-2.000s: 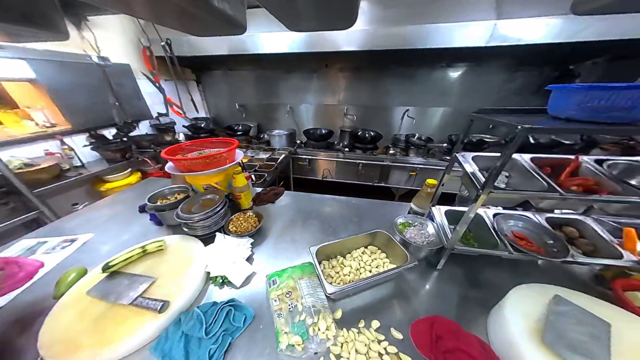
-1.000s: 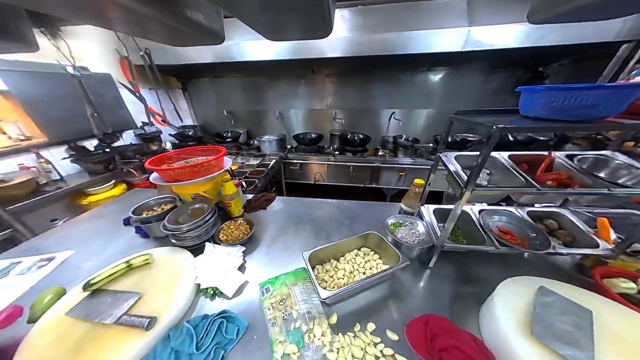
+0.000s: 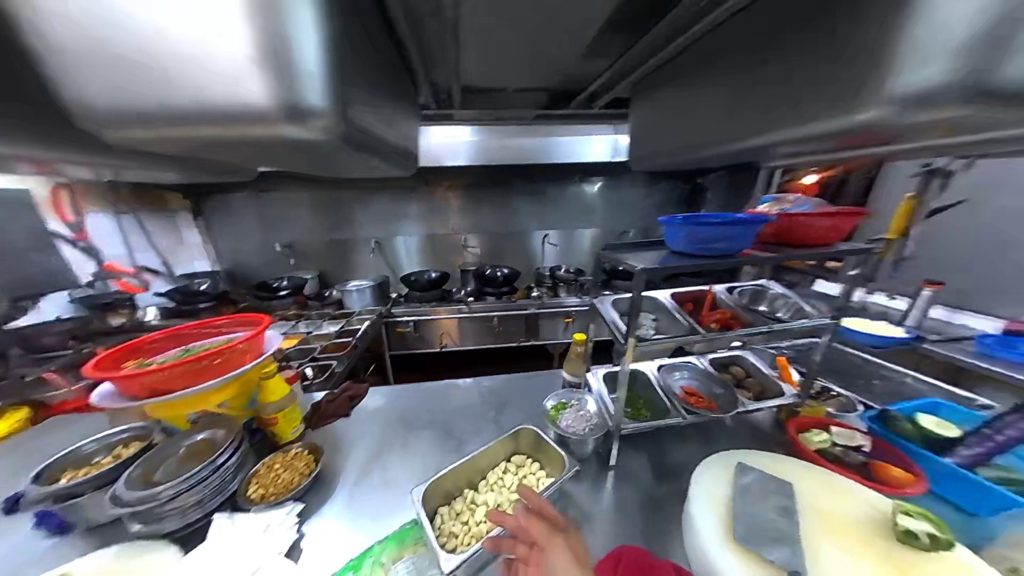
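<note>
My right hand (image 3: 538, 534) is at the bottom centre, fingers spread, over the near right edge of a steel pan (image 3: 429, 490) of peeled garlic cloves (image 3: 480, 500). Nothing is seen in its fingers; whether they touch the pan I cannot tell. A red sleeve or cloth (image 3: 636, 562) shows beside it. My left hand is out of view. A green printed plastic bag (image 3: 388, 550) lies left of the pan. To the right, a cleaver (image 3: 766, 512) rests on a thick round cutting board (image 3: 708, 488) with a piece of green pepper (image 3: 920, 528).
A yellow-capped bottle (image 3: 574, 364) and a bowl of chopped onion and greens (image 3: 578, 420) stand behind the pan, beside a metal rack (image 3: 632, 344). Stacked steel plates (image 3: 180, 480), a yellow bottle (image 3: 278, 406) and a red basket (image 3: 180, 356) are left. Woks line the back stove.
A hand has come into view over the near edge of the garlic pan; no hand shows in the earlier frames. The view has turned right and up.
</note>
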